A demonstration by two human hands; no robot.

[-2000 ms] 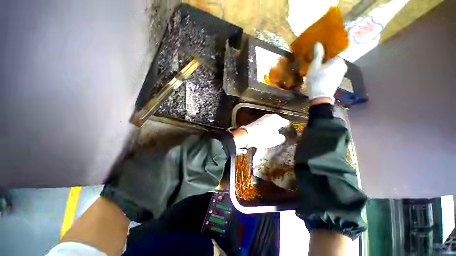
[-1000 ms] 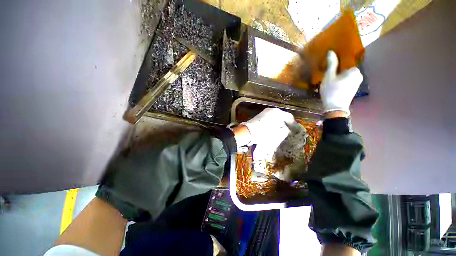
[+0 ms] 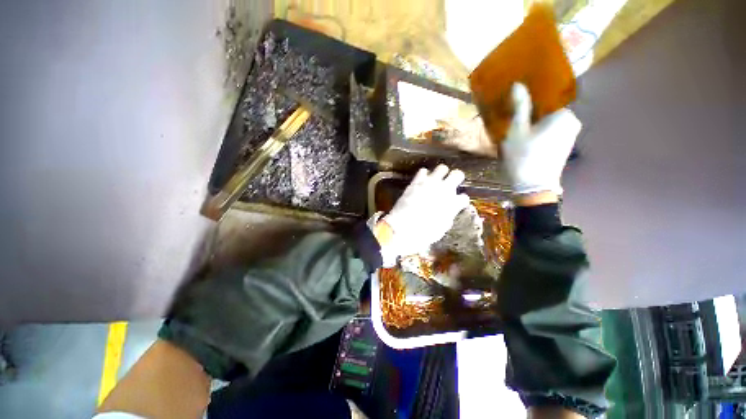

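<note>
My right hand [image 3: 540,151], in a white glove, holds an amber-orange sheet [image 3: 528,69] by its lower part, just right of and partly over the solder pot [image 3: 372,123]. The pot's rectangular surface is bright silvery white. My left hand [image 3: 427,211], in a white glove, is over the upper left of the scrap tray [image 3: 419,340], its fingers pointing up toward the pot. Whether it holds something is hidden. A crumpled, dirty whitish cloth [image 3: 465,237] lies beside it on copper wire offcuts [image 3: 398,301].
A black dross tray [image 3: 282,69] of grey-black crumbs is left of the pot, with a pale wooden scraper [image 3: 266,155] across it. Grey panels stand on both sides. A phone with a lit screen [image 3: 356,360] is below the scrap tray.
My left hand has shifted up toward the pot's front edge, away from the cloth. The orange sheet, still in my right hand, has shifted slightly left in the picture, as has the whole scene.
</note>
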